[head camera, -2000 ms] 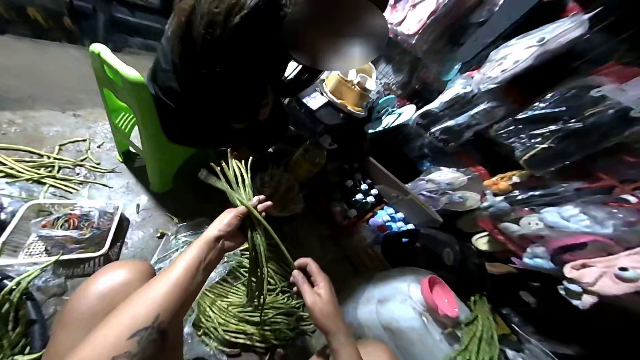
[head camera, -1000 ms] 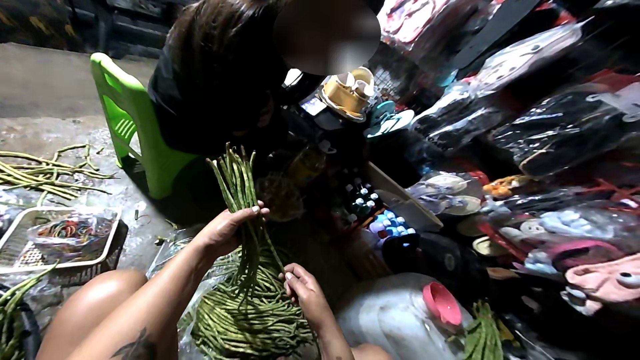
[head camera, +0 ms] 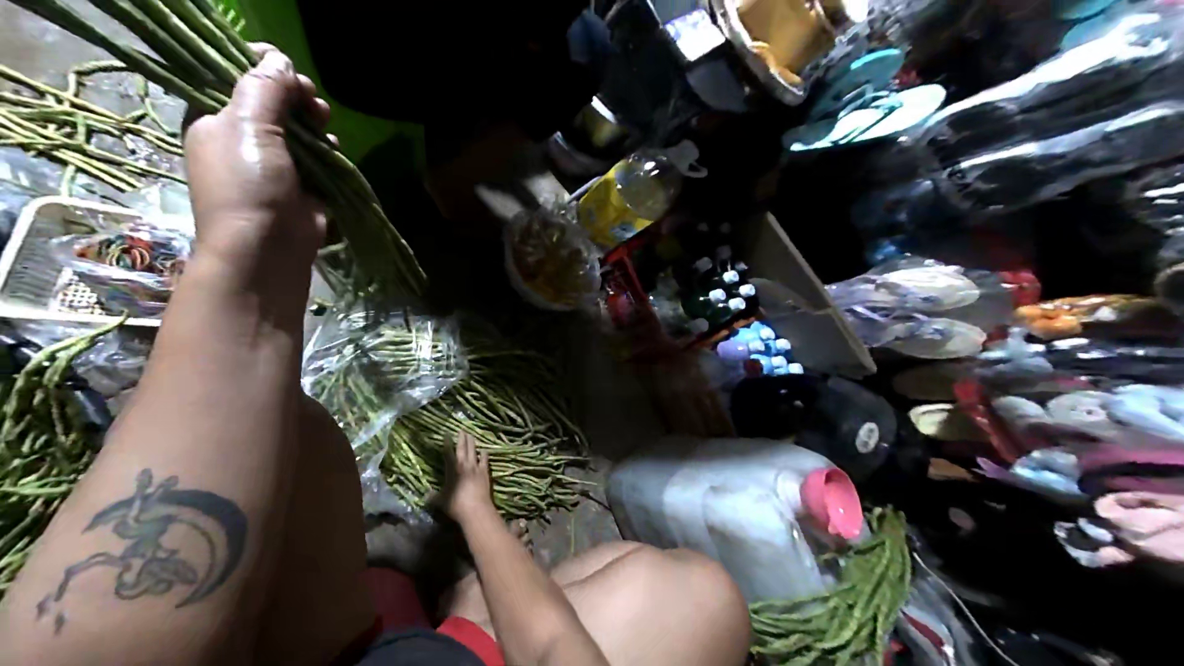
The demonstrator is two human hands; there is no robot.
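A bundle of long green beans point(head camera: 356, 199) is gripped in my left hand point(head camera: 259, 148), raised at the upper left; its stems stick out to the left and its tails hang down. My right hand point(head camera: 470, 476) rests, fingers apart, on a big pile of long beans point(head camera: 518, 430) on the ground by my knees. Clear plastic wrap point(head camera: 421, 347) partly covers the pile's left side. Whether the right fingers hold any bean I cannot tell.
At left are a white plastic basket point(head camera: 37, 250) with bagged rubber bands point(head camera: 129, 252) and loose beans point(head camera: 102, 139). A white jerrycan point(head camera: 712, 499) with a pink cap stands right of the pile, near more beans point(head camera: 842, 601). Bottles point(head camera: 731, 291) and bagged footwear point(head camera: 916, 296) lie beyond.
My left hand has moved up and left with the bean bundle. My right hand has left the bundle's side and gone down onto the pile. The view has shifted.
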